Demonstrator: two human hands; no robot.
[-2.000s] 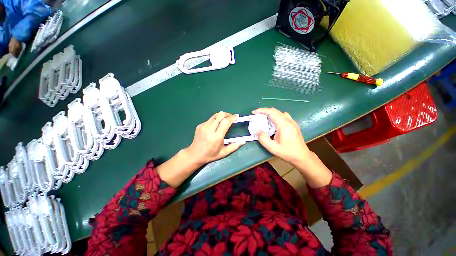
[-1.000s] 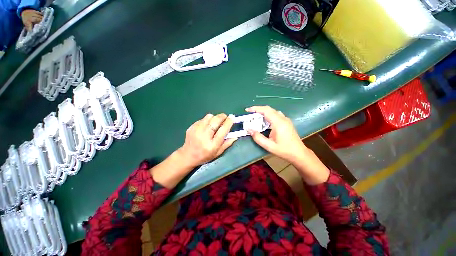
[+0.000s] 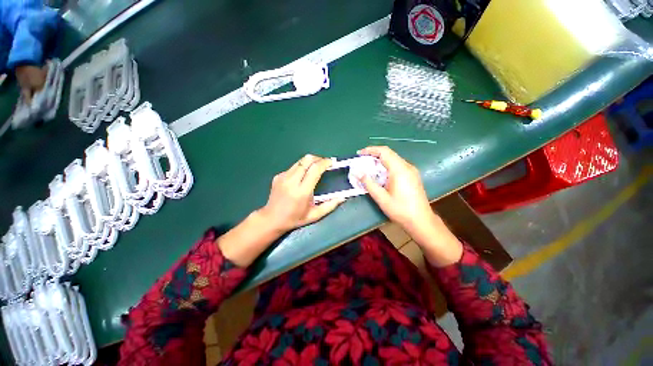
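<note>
A white plastic frame (image 3: pixel 336 194) with a round cap section (image 3: pixel 364 174) is held flat just above the green bench near its front edge. My left hand (image 3: pixel 295 193) grips the open loop end, fingers above and thumb below. My right hand (image 3: pixel 399 187) grips the round cap end, with the thumb on the cap. My fingers hide both ends of the frame. A thin pale strip (image 3: pixel 402 139) lies on the bench beyond my right hand. Another white frame (image 3: pixel 288 81) lies alone on the pale stripe, its round section to the right.
Stacked white frames (image 3: pixel 93 189) stand in rows at left. A bundle of strips (image 3: pixel 418 93), a screwdriver (image 3: pixel 507 108), a black fan (image 3: pixel 428 27) and a wrapped yellow block (image 3: pixel 544 43) are at right. A red stool (image 3: pixel 551 168) is below. A blue-sleeved person's hand (image 3: pixel 30 80) touches frames at upper left.
The held frame has shifted slightly left and tilted, showing more of its cap. At upper left, the farther stack has moved right and up, and the other person's hand has moved down.
</note>
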